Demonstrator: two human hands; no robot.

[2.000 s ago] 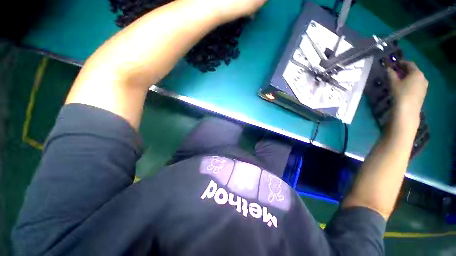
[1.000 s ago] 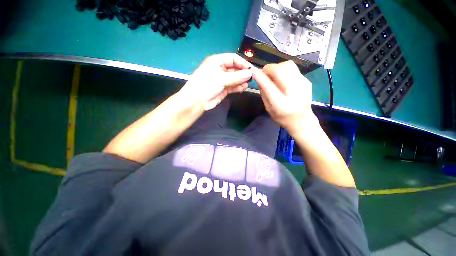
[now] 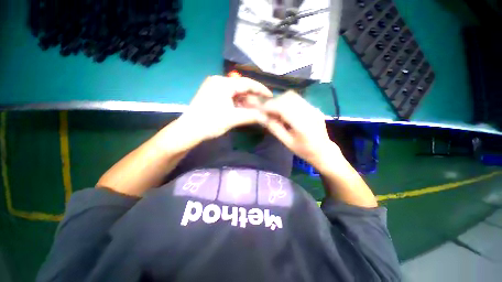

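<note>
My left hand (image 3: 220, 107) and my right hand (image 3: 294, 121) meet at the fingertips, just over the bench's front edge. The fingers are curled in and blurred. Whatever lies between the fingertips is too small and blurred to make out. The fixture machine (image 3: 280, 41), a dark box with a silver top plate and metal arms, stands just beyond my hands. A red-orange light (image 3: 235, 74) glows at its front left corner.
A heap of black parts (image 3: 110, 27) lies on the teal mat (image 3: 203, 55) at the left. A black slotted tray (image 3: 391, 58) with small glossy parts lies right of the machine. A cable (image 3: 334, 102) runs over the bench edge. A blue crate (image 3: 367, 151) is below.
Over two seconds, my left hand has come back from the far side of the heap and my right hand from the tray; they met. Since one second ago they stay together while the view has shifted.
</note>
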